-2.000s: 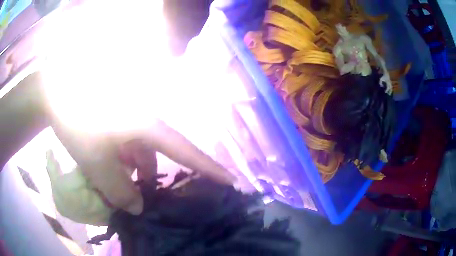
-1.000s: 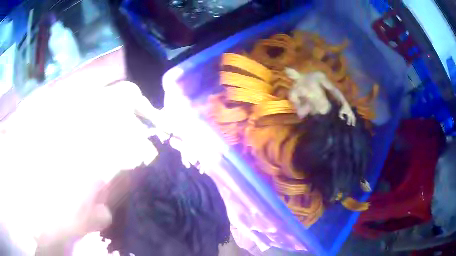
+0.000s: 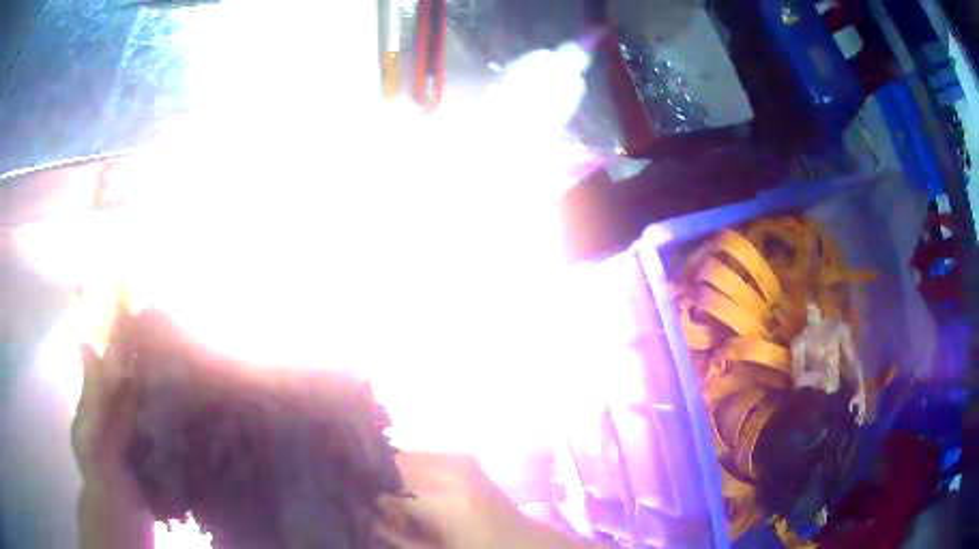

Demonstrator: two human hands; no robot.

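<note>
The dark, jagged-edged clothing piece is at the lower left, held between my two hands. My left hand grips its left side. My right hand is at its lower right edge, with the fingers partly hidden at or behind the piece. The upper edge of the piece fades into strong white glare, so any body joined there is hidden. A cream bare-torso figure with a dark lower part lies in the blue crate at the right.
The crate's blue-violet rim stands right of my right hand. Orange-yellow curled strips fill it. Red rods and a whitish bottle-like thing lie beyond the glare. A dark red stool is beyond the crate.
The view has shifted, so the crate sits further right and more of the bench shows. The dark piece is lower left, and both hands now show at its sides.
</note>
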